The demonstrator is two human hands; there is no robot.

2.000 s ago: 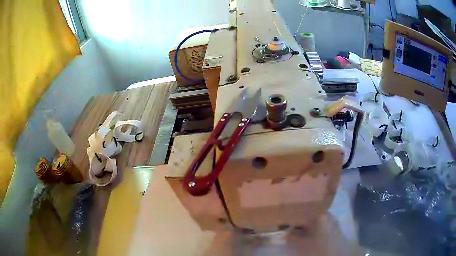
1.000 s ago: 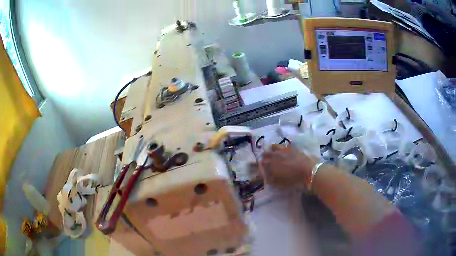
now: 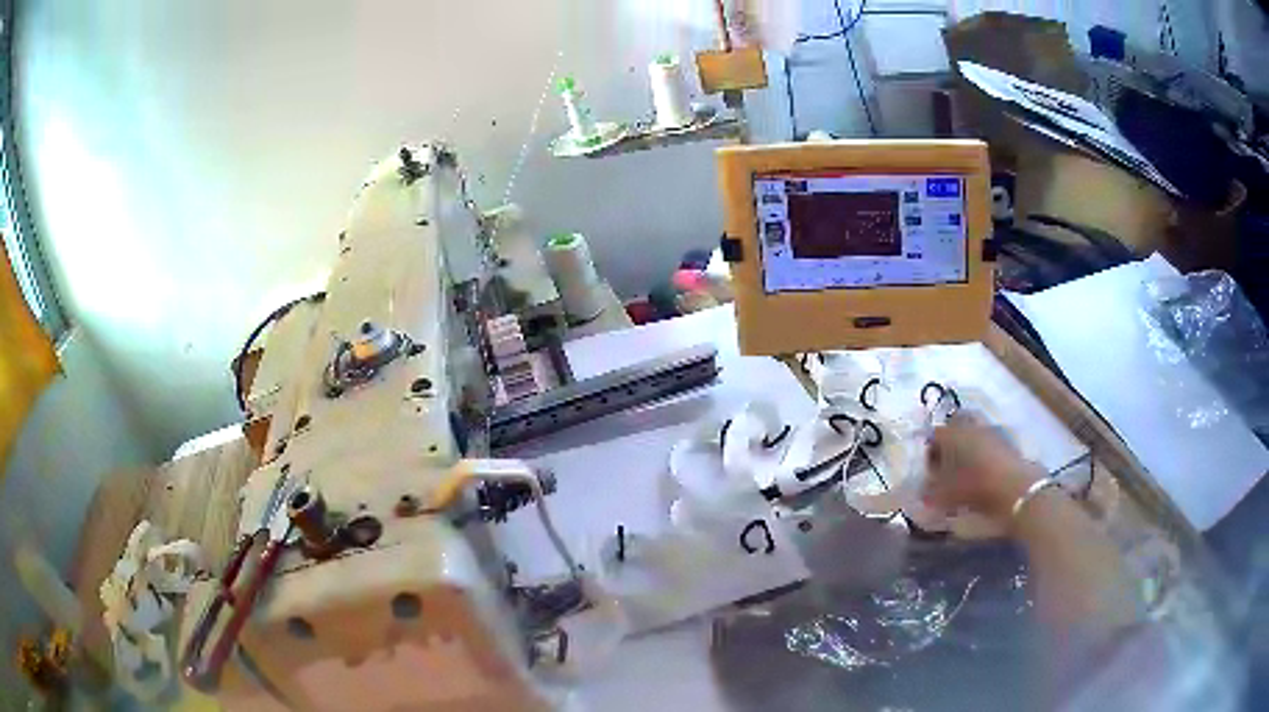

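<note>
My right hand [image 3: 977, 476], blurred and with a bracelet at the wrist, is over the right side of a loose heap of white bands [image 3: 786, 452] with curved black pieces. Its fingertips are beside a band; whether they hold it cannot be told. More bands with black marks lie nearer the machine head. A shiny clear plastic bag with dark contents [image 3: 891, 612] lies below the heap, partly beside my forearm. My left hand is not in view.
The cream sewing machine head [image 3: 369, 549] stands left, with red-handled snips [image 3: 234, 591] on it. White bands [image 3: 146, 598] lie at far left. The control panel [image 3: 863, 244] stands behind the heap. Thread cones [image 3: 571, 271] stand behind the machine.
The view has turned right, so the machine sits further left. My right hand has moved from beside the machine head to the right side of the band heap.
</note>
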